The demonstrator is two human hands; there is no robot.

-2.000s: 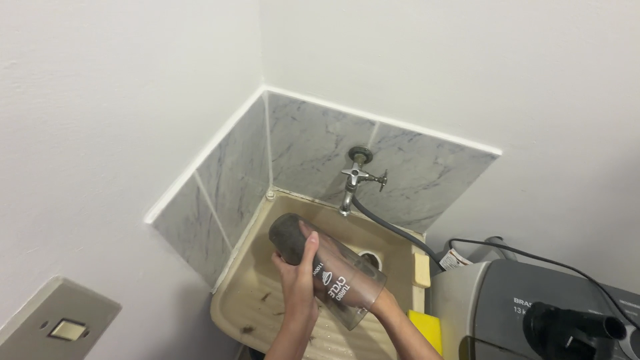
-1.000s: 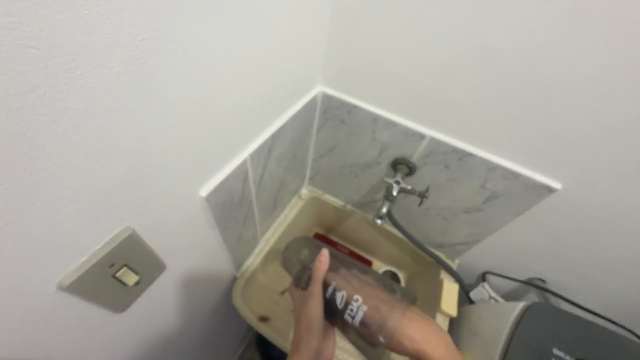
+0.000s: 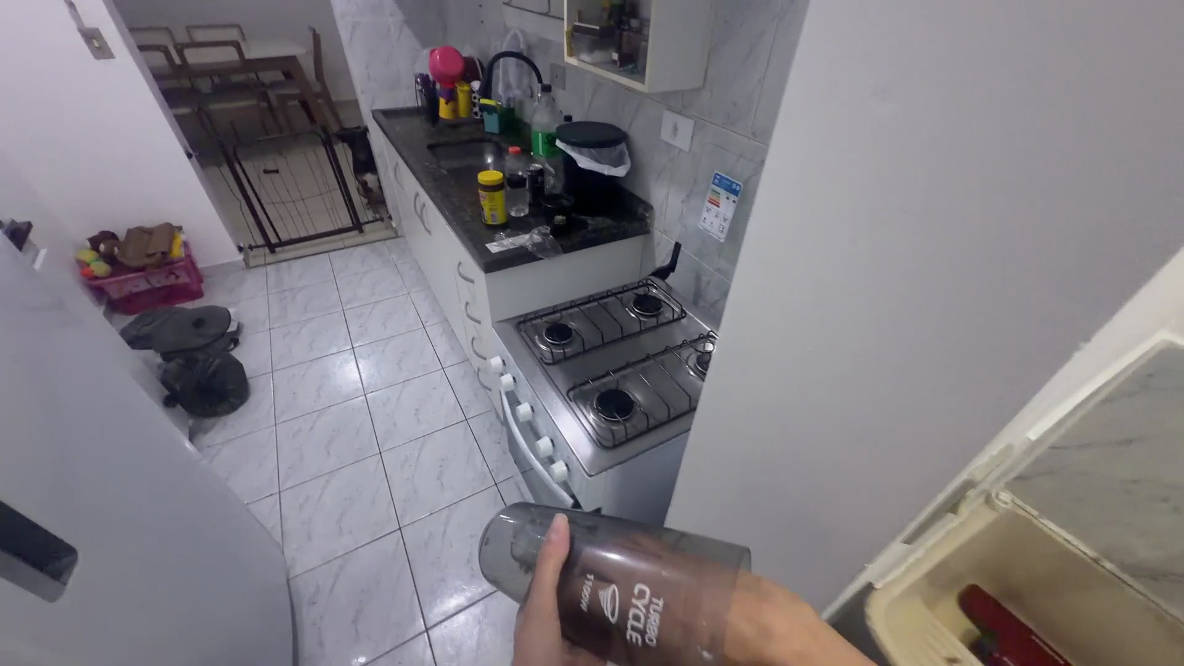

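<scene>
A smoky transparent plastic vacuum-cleaner dust container [image 3: 689, 555], bearing white writing, lies on its side at the bottom centre. My left hand [image 3: 548, 606] grips it from the near side, thumb along the wall near its rounded closed end. My right hand [image 3: 638, 578] reaches in through the open right end and shows dimly through the tinted wall; what its fingers do inside cannot be told. A red object [image 3: 1013, 629] lies in the beige utility sink [image 3: 911, 564] at the lower right.
Ahead stand a gas stove [image 3: 606, 370] and a dark stone counter [image 3: 481, 231] with bottles, a yellow-lidded jar [image 3: 492, 197] and a black bin [image 3: 592, 153]. On the tiled floor at left are dark bags [image 3: 203, 379] and a pink basket [image 3: 153, 282]. A black gate [image 3: 296, 190] stands beyond.
The view has swung away from the sink corner to the kitchen. The container, held over the sink earlier, is now beside it, over the floor, with my right hand still inside.
</scene>
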